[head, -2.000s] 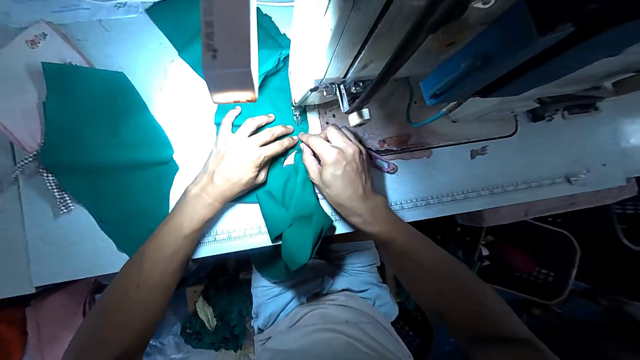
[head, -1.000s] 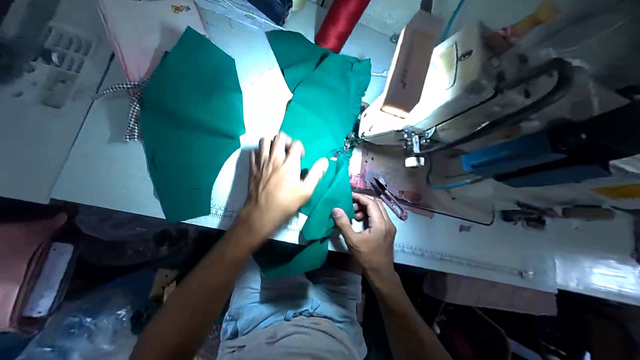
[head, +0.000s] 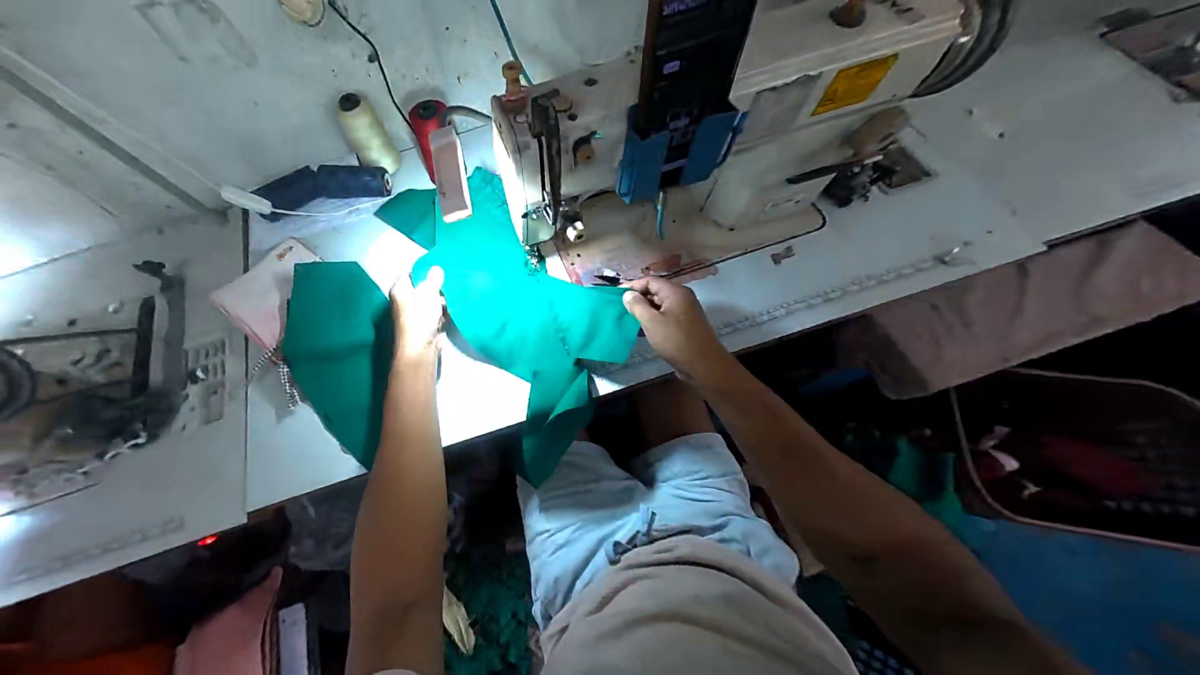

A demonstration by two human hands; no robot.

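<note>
A green fabric piece (head: 506,300) lies under the needle area of a sewing machine (head: 572,141), its lower end hanging over the table's front edge. My right hand (head: 670,319) pinches the right corner of this fabric between thumb and fingers, close to small dark-tipped thread snips (head: 609,279). My left hand (head: 419,314) is at the fabric's left edge, thumb raised; whether it grips the cloth cannot be told. Left of that hand, a second green fabric piece (head: 336,356) lies flat, partly covered by the forearm.
Behind the fabric stand a cream thread cone (head: 368,131) and a red thread cone (head: 428,131), near dark blue bundles (head: 323,185). A pink cloth item (head: 267,291) lies at left, beside another machine (head: 94,394). A phone in a blue holder (head: 680,150) is mounted on the machine.
My right hand has moved from the fabric's lower part to its right corner, and the cloth is now spread out to the right. My left hand has moved to the fabric's left edge. The view has shifted.
</note>
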